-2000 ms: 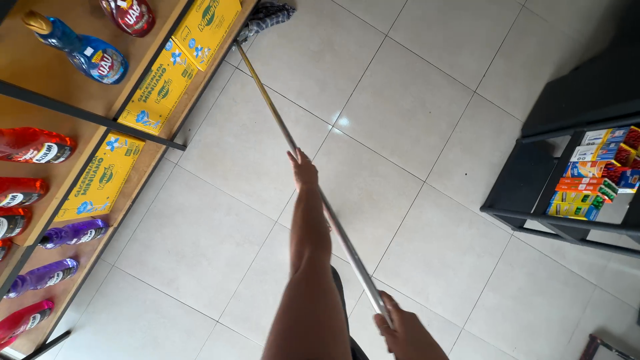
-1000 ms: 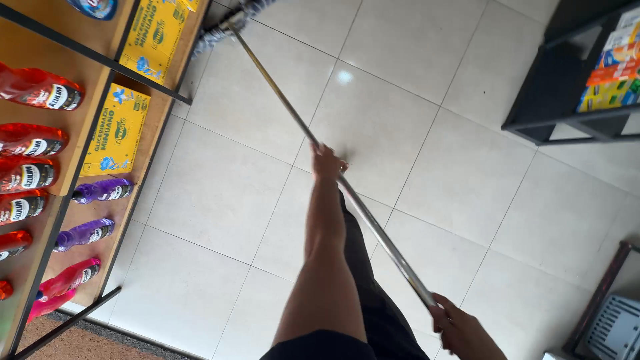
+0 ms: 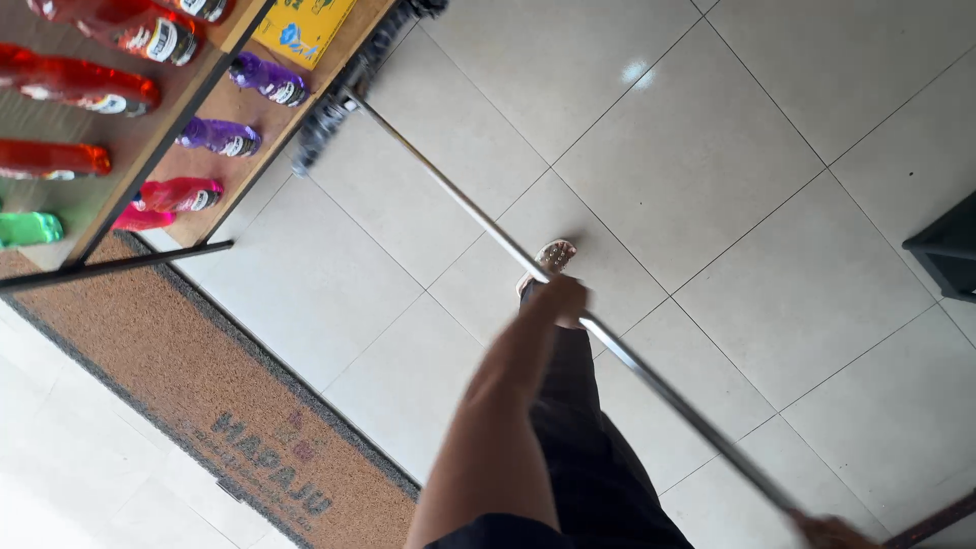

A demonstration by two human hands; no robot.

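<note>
A long metal pole [image 3: 465, 202] runs slantwise across the view, with a grey fringed dust mop head [image 3: 335, 114] at its far end. That mop head lies on the tiled floor along the lower edge of the shelf unit, partly hidden by it. My left hand [image 3: 566, 299] is closed around the middle of the pole, above my shoe [image 3: 557, 255]. At the bottom right my right hand [image 3: 827, 530] grips the near end of the pole; the frame edge cuts it off and it is blurred.
At the upper left stands a shelf unit [image 3: 252, 179] with red bottles [image 3: 76, 80], purple bottles [image 3: 267, 78] and a yellow box [image 3: 301, 30]. A brown doormat [image 3: 229, 381] with dark edging and writing lies below it. A dark rack [image 3: 945, 252] stands at the right.
The mop head has moved along the shelf's lower edge, toward the doormat end. The view has shifted, bringing the doormat into sight. Both hands have stayed on the pole.
</note>
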